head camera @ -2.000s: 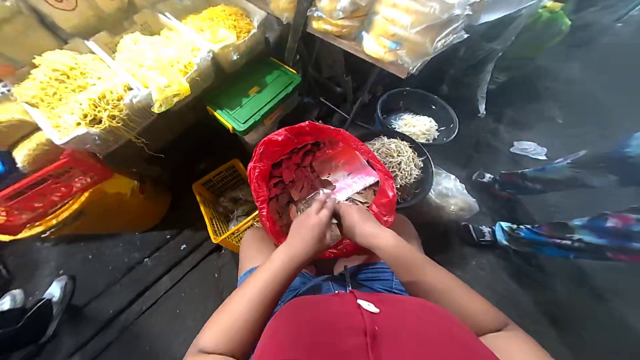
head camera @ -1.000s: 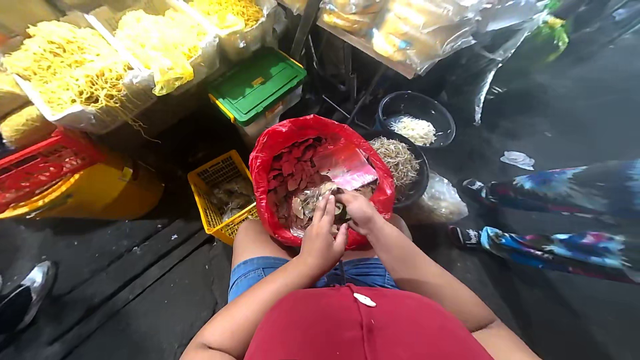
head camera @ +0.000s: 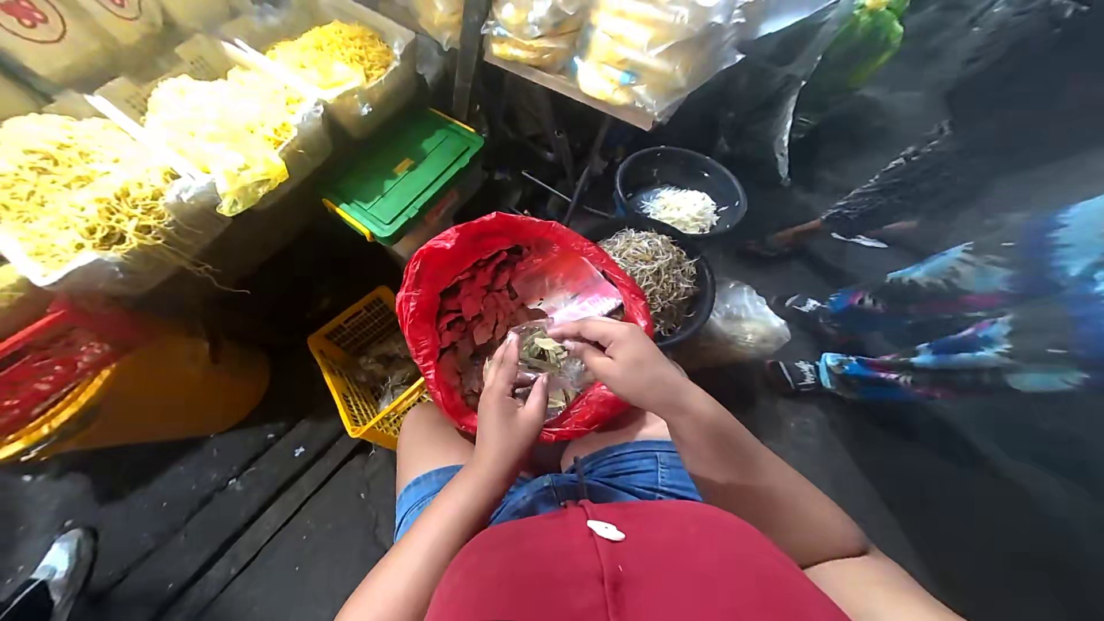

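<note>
A small clear plastic bag (head camera: 545, 349) with dried leaves in it is between my two hands, over a container lined with a red plastic bag (head camera: 431, 259) on my lap. My left hand (head camera: 511, 405) supports the small bag from its left side, fingers extended. My right hand (head camera: 617, 358) pinches its upper right edge between thumb and fingers. Dark reddish flat pieces (head camera: 483, 302) fill the left part of the lined container. A pink and white plastic packet (head camera: 573, 285) lies behind my hands. The bottom of the small bag is partly hidden.
A yellow crate (head camera: 354, 397) stands at left, a green-lidded box (head camera: 405, 172) behind it. Trays of yellow noodles (head camera: 86, 190) line the upper left. Bean sprouts (head camera: 655, 276) and white shreds (head camera: 681, 210) fill dark basins beyond the red bag. A person's legs (head camera: 931, 345) are at right.
My fingers have shifted around the small bag, and its mouth and leaves now show more plainly between my hands. Another person's leg has appeared at the upper right.
</note>
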